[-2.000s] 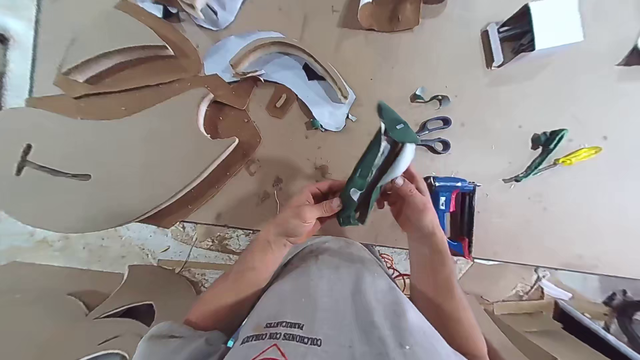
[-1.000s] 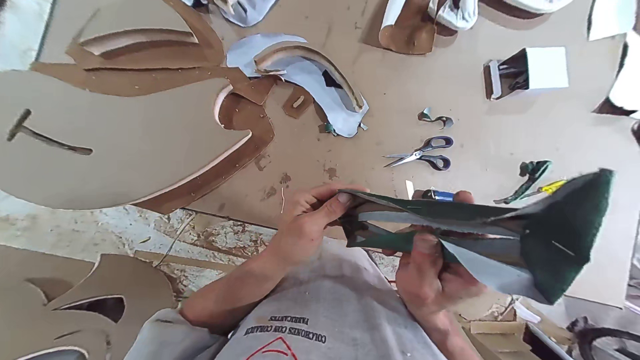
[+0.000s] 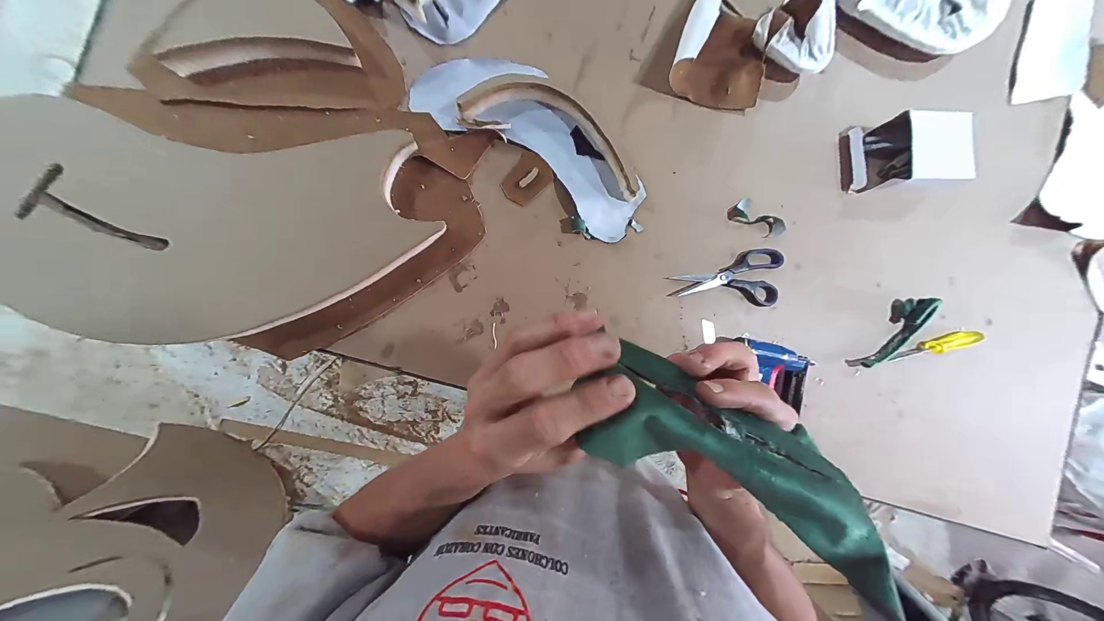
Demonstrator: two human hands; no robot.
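A long strip of green fabric (image 3: 759,474) with a slit-like opening along it is stretched between my hands, its far end hanging down to the right. My left hand (image 3: 543,397) grips the strip's left end between fingers and thumb. My right hand (image 3: 733,379) pinches its upper edge near the middle of the slit. Just behind my right hand lies a blue and red staple gun (image 3: 780,362), partly hidden. Scissors with dark handles (image 3: 733,278) rest slightly open on the table above it.
Brown panels with cut-out shapes (image 3: 216,224) cover the left side. A curved piece on light fabric (image 3: 552,129) lies at centre. To the right are a white box (image 3: 940,145), a yellow-handled tool (image 3: 949,341) and a green scrap (image 3: 910,323). The table edge (image 3: 397,371) runs near my left forearm.
The green strip has been turned over, from its pale inner side to its glossy green face, and its wide end now hangs lower. Both hands still hold it.
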